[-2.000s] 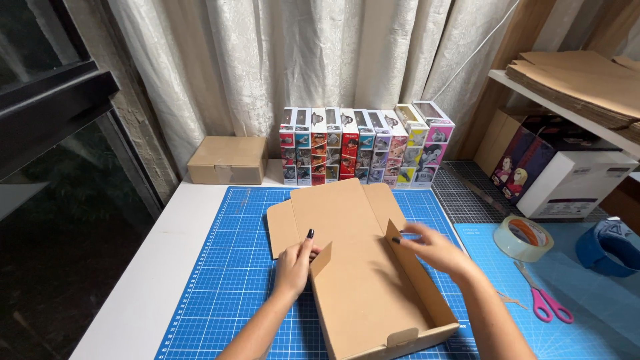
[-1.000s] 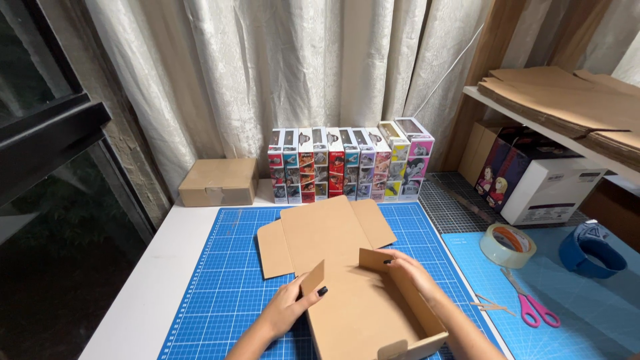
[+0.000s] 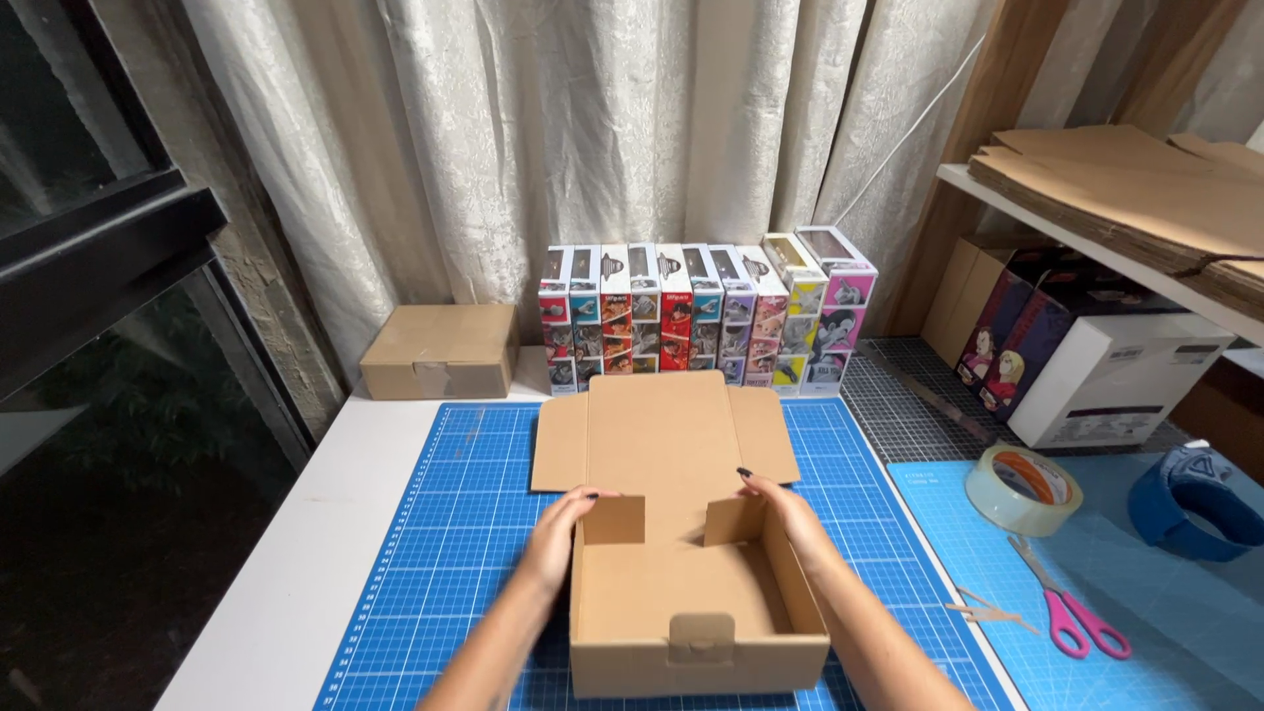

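Observation:
A brown cardboard mailer box (image 3: 699, 667) stands on the blue cutting mat (image 3: 444, 553), its lid laid back flat away from me with side flaps spread. Its front and side walls are upright, and a small tab rises at the middle of the front wall. My left hand (image 3: 555, 538) grips the far end of the left wall, where a corner flap is folded inward. On the opposite side, my right hand (image 3: 785, 509) holds the far end of the right wall, by the other inward corner flap.
Several toy boxes (image 3: 675, 326) stand in a row behind the mat, beside a closed cardboard box (image 3: 439, 341). At right lie a roll of clear tape (image 3: 1024, 491), pink-handled scissors (image 3: 1069, 607), a blue tape dispenser (image 3: 1197, 502) and cardboard scraps (image 3: 990, 612). Flat cardboard (image 3: 1136, 188) is stacked on the shelf.
The left wall of the box now stands upright with my left hand at it. The box has turned to sit squarer to me, and both corner flaps now face inward.

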